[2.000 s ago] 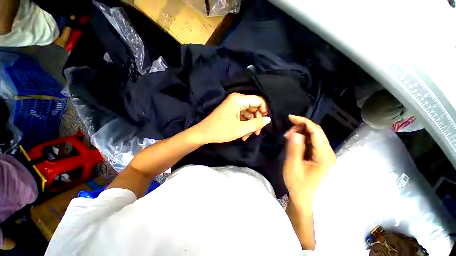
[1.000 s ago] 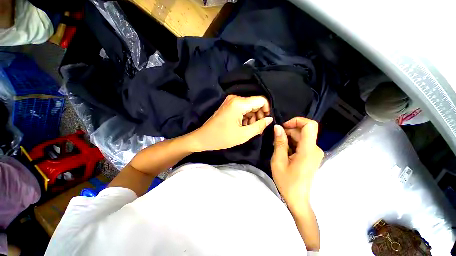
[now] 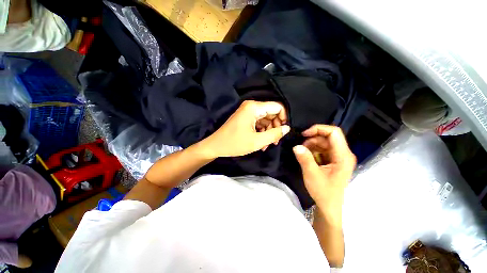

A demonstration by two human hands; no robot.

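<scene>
A dark navy to black garment (image 3: 213,80) lies heaped over the lap. A dark seam or edge (image 3: 283,98) runs down from a flat black panel to the fingers. My left hand (image 3: 251,128) pinches this edge between thumb and fingers. My right hand (image 3: 326,160) is just to the right, thumb and forefinger apart at the edge's side. A small yellowish thing shows inside the right palm, mostly hidden; it may be thread snips. A small white tag (image 3: 269,67) stands out on the cloth above the hands.
A white tabletop with a ruler-marked edge (image 3: 448,69) curves across the upper right. Clear plastic (image 3: 395,197) lies at the right, with a brown pouch (image 3: 435,259). At left are a red stool (image 3: 85,169), a blue crate (image 3: 53,106) and people's clothing. A carton (image 3: 197,18) is at the top.
My right hand has drawn slightly away from the left, its thumb and forefinger opening. My left hand keeps its pinch on the garment edge. The view has shifted slightly.
</scene>
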